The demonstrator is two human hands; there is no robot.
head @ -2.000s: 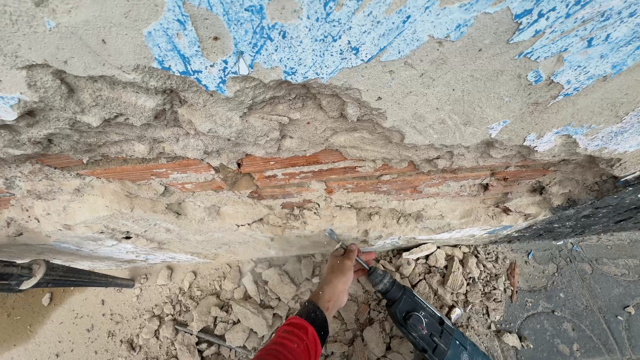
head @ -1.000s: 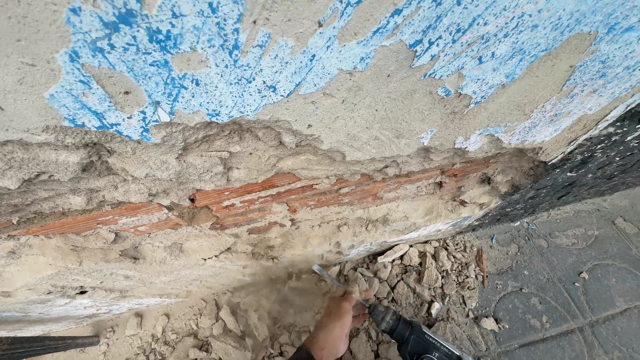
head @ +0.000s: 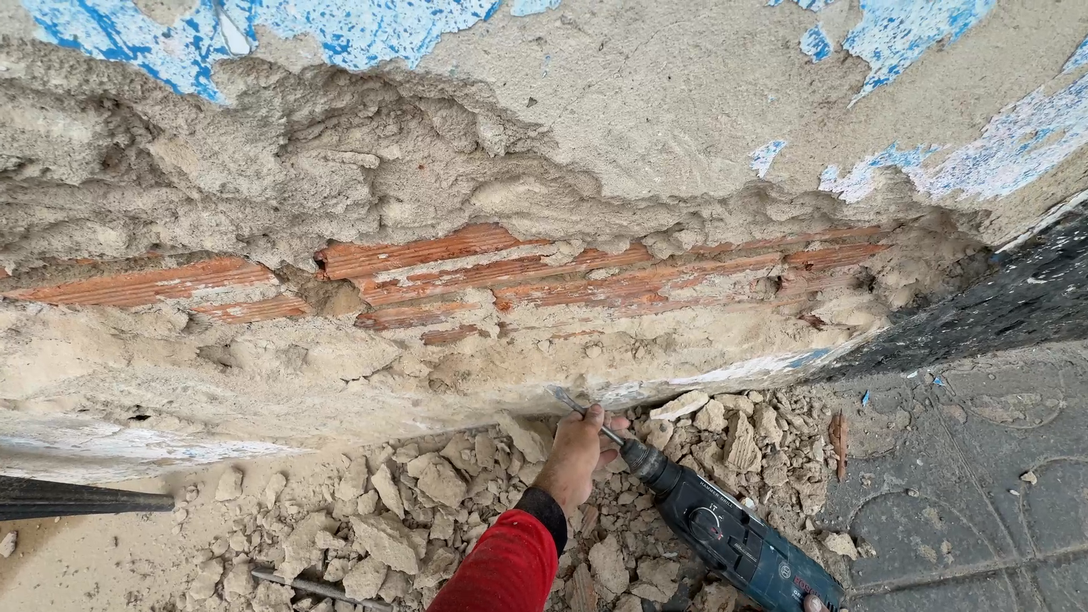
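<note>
My left hand (head: pixel 579 459), in a red sleeve with a dark cuff, grips the steel chisel bit (head: pixel 609 435) of a Bosch rotary hammer (head: pixel 722 531). The bit's flat tip meets the lower plaster (head: pixel 476 387) of the wall, just above the rubble. Only a fingertip of my right hand (head: pixel 813 603) shows, against the rear of the tool at the bottom edge; the rest of that hand is out of view. Above the bit, a long broken-out strip bares red ribbed bricks (head: pixel 586 276) between rough mortar edges.
Broken plaster rubble (head: pixel 442 480) lies along the wall's foot, with a metal rod (head: pixel 319 586) among it. A dark tapered object (head: pixel 81 498) juts in from the left. On the right are a black speckled wall base (head: pixel 994 293) and grey paving (head: pixel 960 484). Blue paint (head: pixel 374 30) flakes higher up.
The view has shifted. Dust that blurred the area by the chisel tip one second ago has thinned. My left hand stays on the bit.
</note>
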